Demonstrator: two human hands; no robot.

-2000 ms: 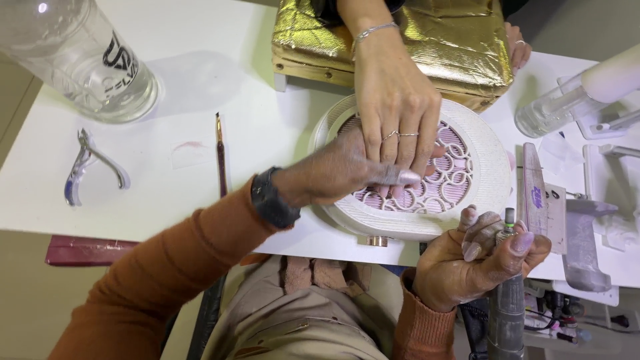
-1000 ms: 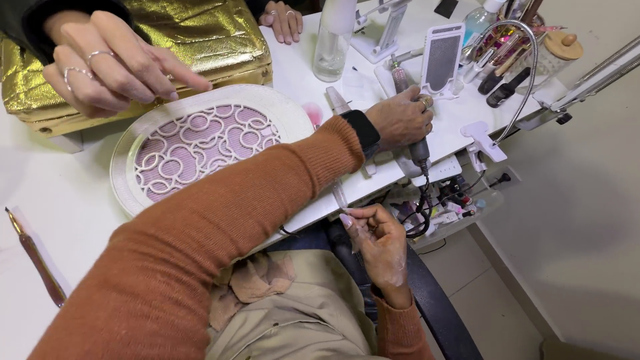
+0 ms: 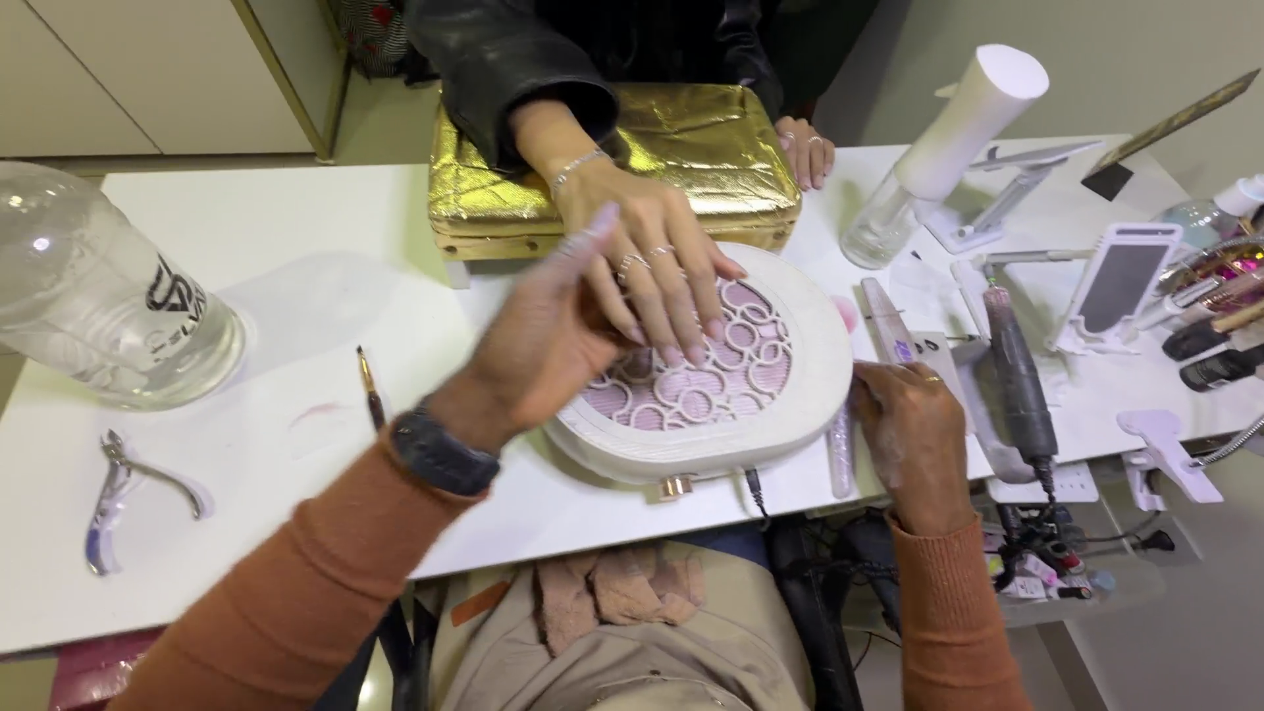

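Note:
My left hand (image 3: 553, 336), with a dark watch on its wrist, is slightly blurred. Its thumb is raised and its fingers reach beside the other person's hand (image 3: 657, 257); their tips are partly hidden. That ringed hand hangs palm down over a white oval nail dust collector (image 3: 825, 395) with a ring-patterned grille. My right hand (image 3: 908, 434) rests at the collector's right side, knuckles up, fingers bent. Whether it holds anything is hidden. Close by lie a nail file (image 3: 887, 321) and a slim glittery stick (image 3: 841, 454). The electric nail drill (image 3: 1022, 375) rests in its holder.
A gold-covered armrest (image 3: 612, 212) stands behind the collector. At left are a large clear bottle (image 3: 128, 296), cuticle nippers (image 3: 118, 494) and a brush (image 3: 369, 385). A white-topped bottle (image 3: 879, 217), phone-like stand (image 3: 1126, 281) and clip lamp base (image 3: 1165, 444) are at right.
The drill was in my right hand two seconds ago, then my left hand reached across to it at its holder. My left hand has come back to the other person's hand; my right is beside the collector.

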